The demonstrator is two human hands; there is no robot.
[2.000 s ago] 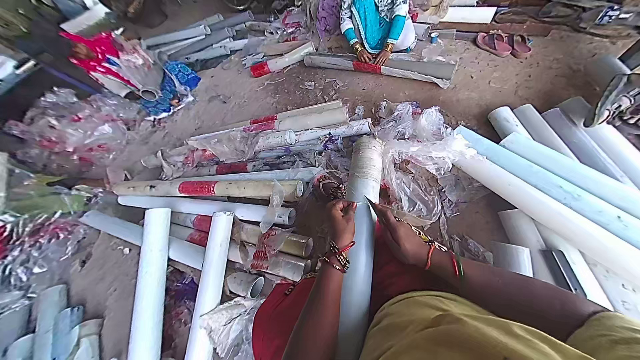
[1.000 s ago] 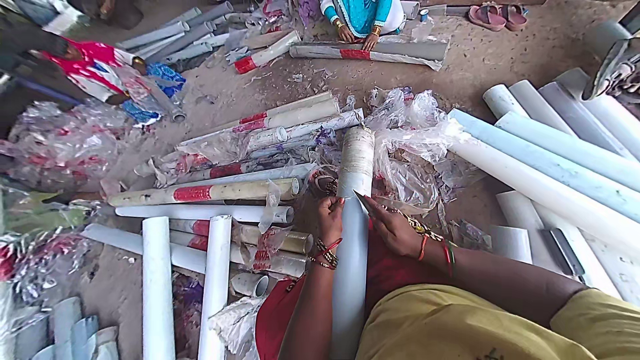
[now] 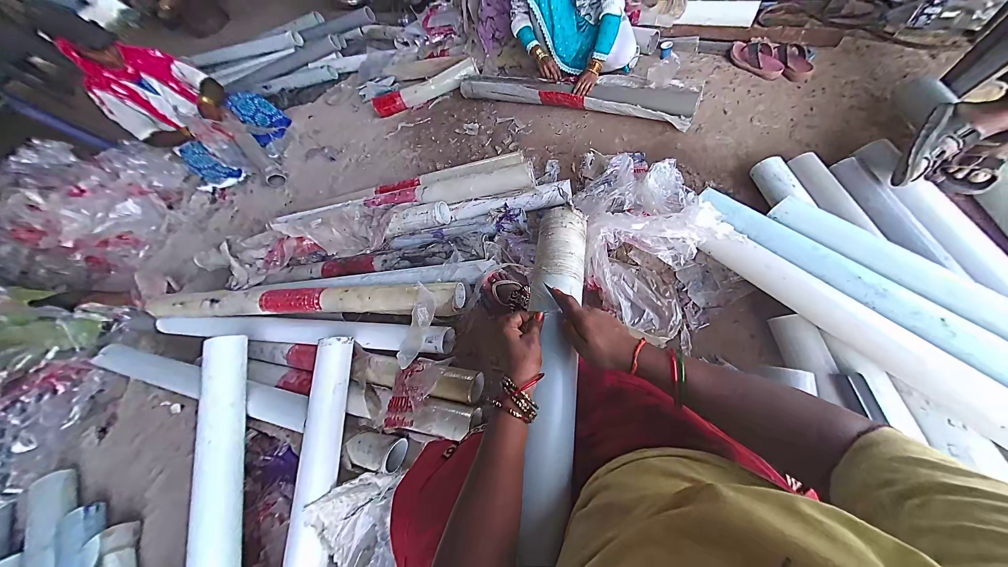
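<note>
A pale plastic tube (image 3: 551, 425) lies lengthwise along my lap, its far end wrapped in worn translucent film (image 3: 561, 244). My left hand (image 3: 521, 346) pinches the lower edge of this film at the tube's left side. On the right side, my right hand (image 3: 594, 331) has its fingers closed around a small dark pointed thing, perhaps a blade, whose tip touches the film near the same edge. Its handle is hidden in the fingers. Bracelets circle both wrists.
Tubes, several with red bands, lie at left (image 3: 378, 299); white and bluish tubes (image 3: 866, 299) lie at right. Crumpled plastic film (image 3: 646, 228) surrounds the far end. Across the dirt floor, one person's hands (image 3: 567, 79) rest on a grey tube; another person (image 3: 142, 87) sits at upper left.
My hands remain close together at the tube. At upper left, more of the seated person has come into view. The view has shifted slightly.
</note>
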